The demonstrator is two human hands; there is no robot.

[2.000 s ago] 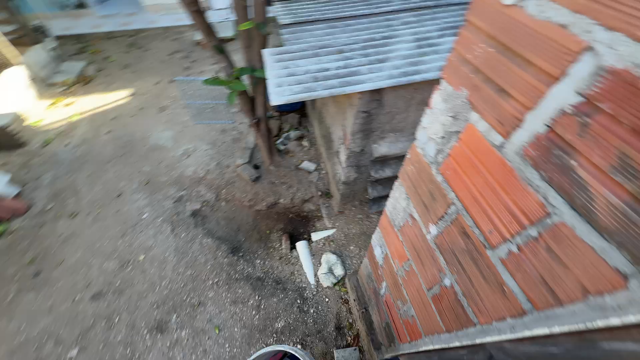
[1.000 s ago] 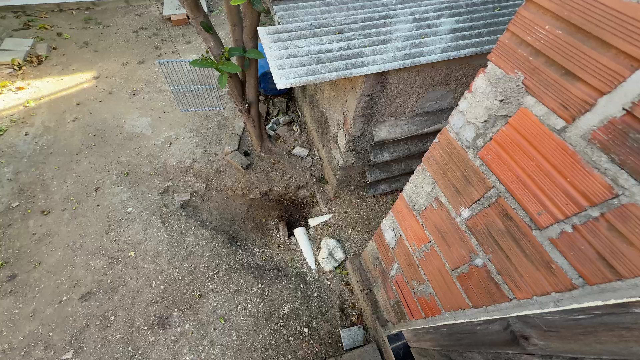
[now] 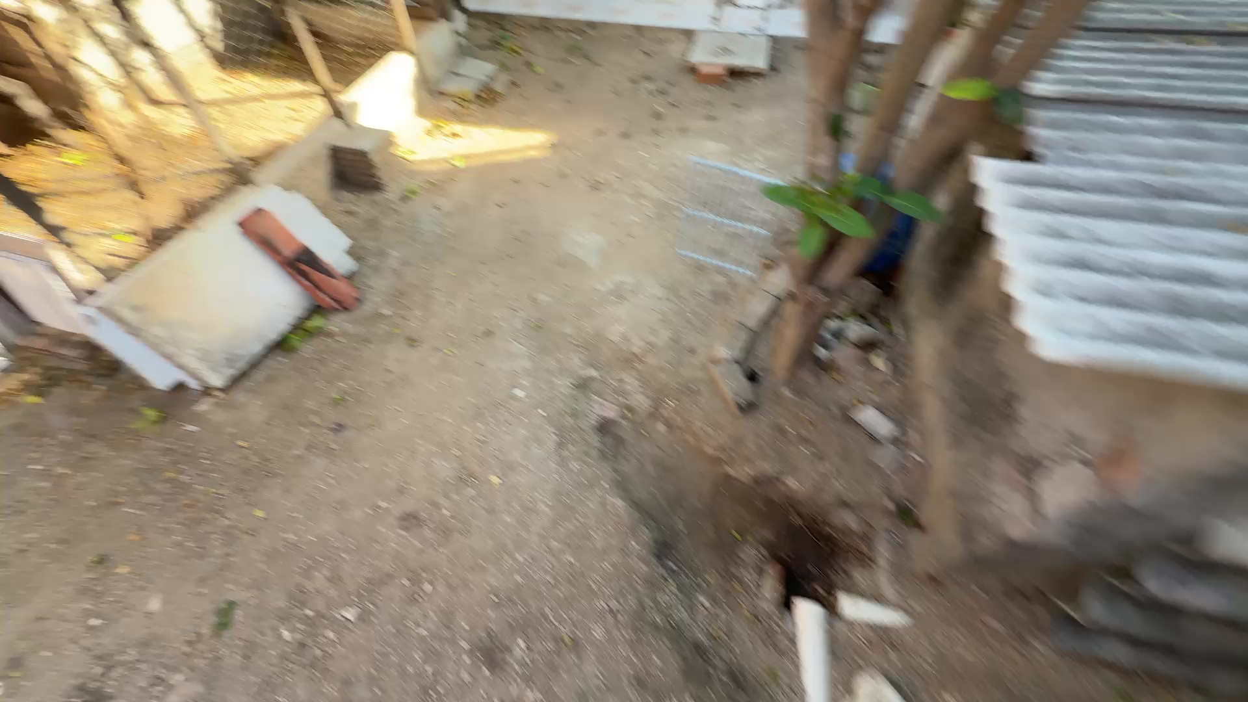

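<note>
Neither my left hand nor my right hand shows in the head view. At the lower right, a white pipe piece (image 3: 812,648) lies on the dirt with its upper end at a dark hole (image 3: 805,577). A shorter white piece (image 3: 872,611) lies just right of it. Part of a whitish chunk (image 3: 875,687) shows at the bottom edge. The picture is blurred, so fine detail is hard to tell.
A tree trunk (image 3: 801,331) with several stems rises beside a low wall under a corrugated roof sheet (image 3: 1150,253). A wire rack (image 3: 726,216) lies behind it. At left, a pale slab (image 3: 210,292) bears a broken red brick piece (image 3: 297,258). Gravelly dirt ground (image 3: 390,507) spreads between them.
The view has swung left, so the brick wall at the right is out of sight and the slab at left has come in. The white pieces stay beside the hole.
</note>
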